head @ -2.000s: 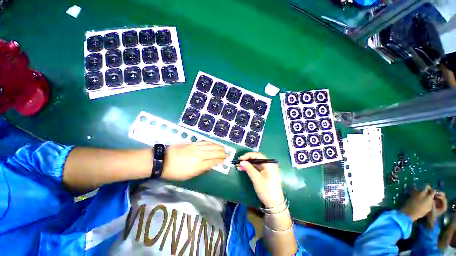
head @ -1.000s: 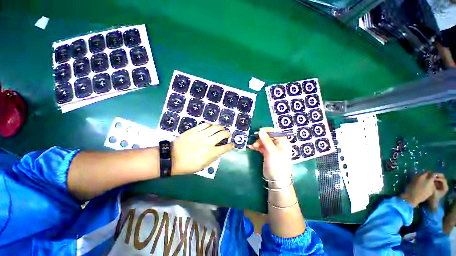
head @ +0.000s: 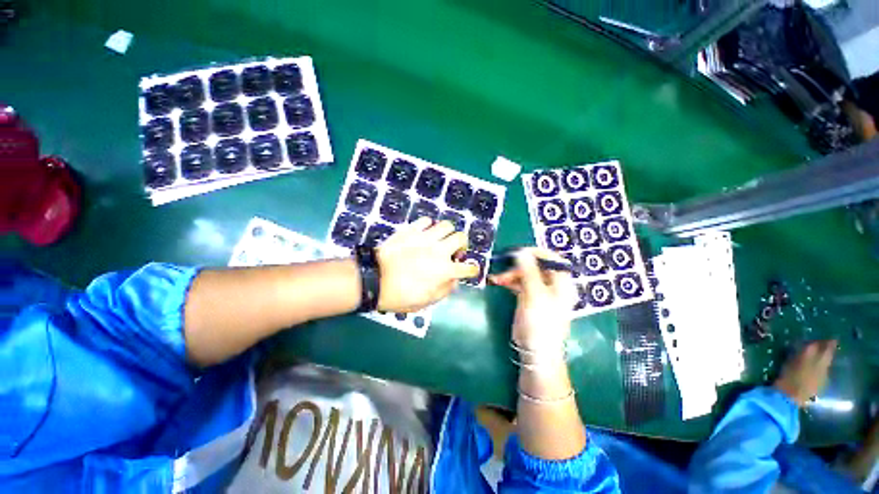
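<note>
The middle card (head: 416,164) holds rows of black square housings. My left hand (head: 416,262) lies over its lower edge, fingertips at the lower right corner housing (head: 471,269), and hides part of the lower row. My right hand (head: 537,280) holds dark tweezers (head: 540,263) just right of that corner. The tips are too small to tell what they hold. A white liner strip with small dark dots (head: 410,321) lies under my left wrist and hand. The right card (head: 581,234) holds housings with pale centre rings; my right fingers cover its lower left edge.
A stacked card of housings (head: 229,118) lies upper left, with a red fan (head: 43,188) at the left edge. A black mesh sheet (head: 640,362) and white sheets (head: 696,323) lie right. A metal frame bar (head: 771,203) crosses the right. Another person's hand (head: 808,371) is lower right.
Since two seconds ago, both hands have moved from the liner strip up to the middle card's lower right corner. Over the last second, my left fingertips have shifted slightly right over that corner housing.
</note>
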